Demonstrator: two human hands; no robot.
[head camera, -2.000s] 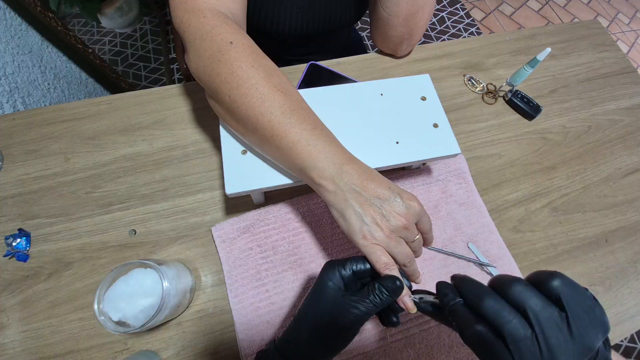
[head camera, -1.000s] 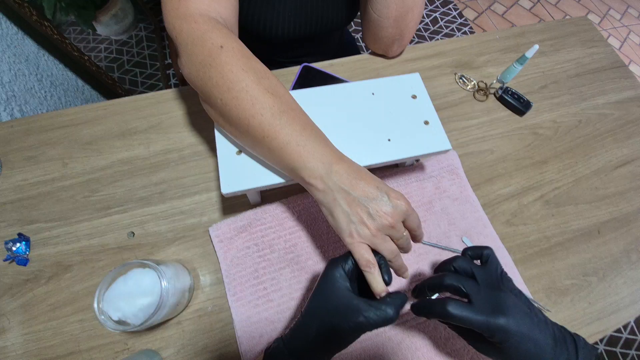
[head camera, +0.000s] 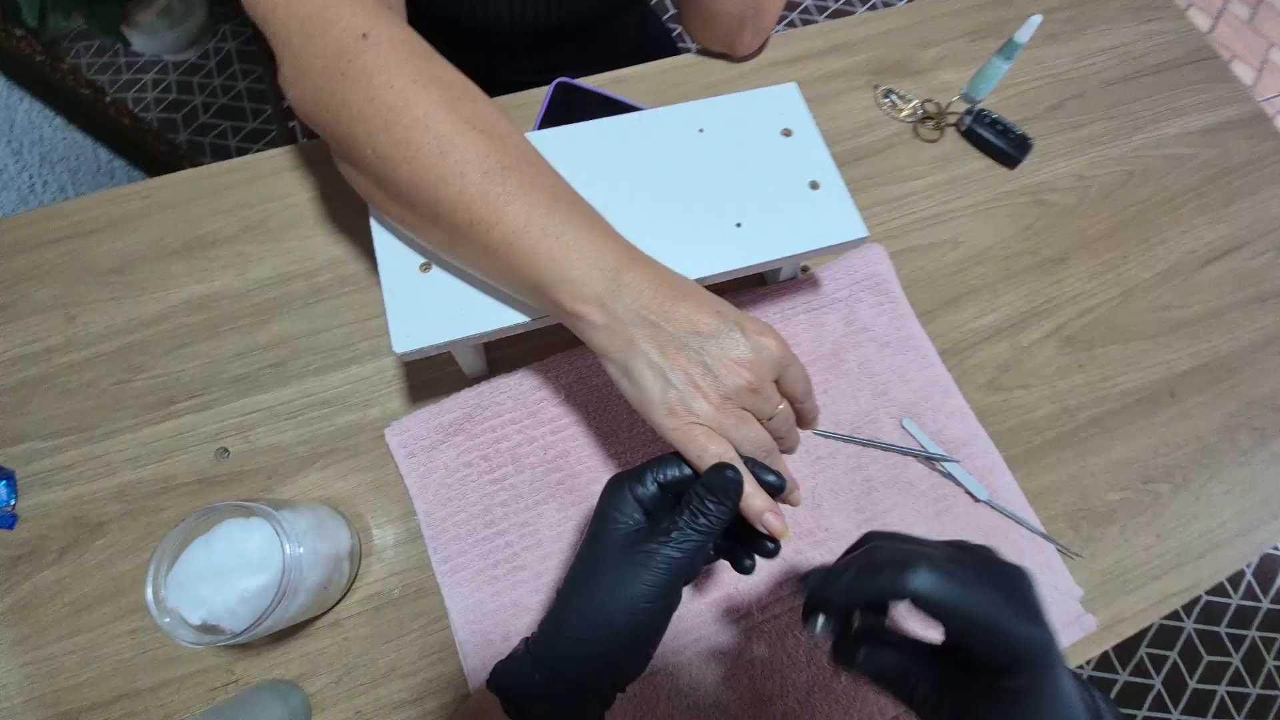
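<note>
My left hand (head camera: 650, 560), in a black glove, grips a finger of another person's hand (head camera: 710, 370), its thumb on top. That person's forearm lies across a white armrest board (head camera: 640, 190). To the right, my gloved right hand (head camera: 930, 610) is blurred and curled over the pink towel (head camera: 500, 480); a small shiny metal part shows between its fingers, most of the tool being hidden. A thin metal tool (head camera: 880, 443) and a metal nail file or pusher (head camera: 945, 462) lie crossed on the towel, right of the person's fingers.
A clear jar of white cotton (head camera: 225, 575) stands at the left on the wooden table (head camera: 120, 330). A greyish rounded item (head camera: 265, 700) is at the bottom edge. Behind the board lies a phone (head camera: 585, 105). Keys with a black fob (head camera: 995, 137) rest at the upper right.
My right hand was at the person's fingertip with the metal tool, then drew away to the right. My left hand has stayed at the person's fingers.
</note>
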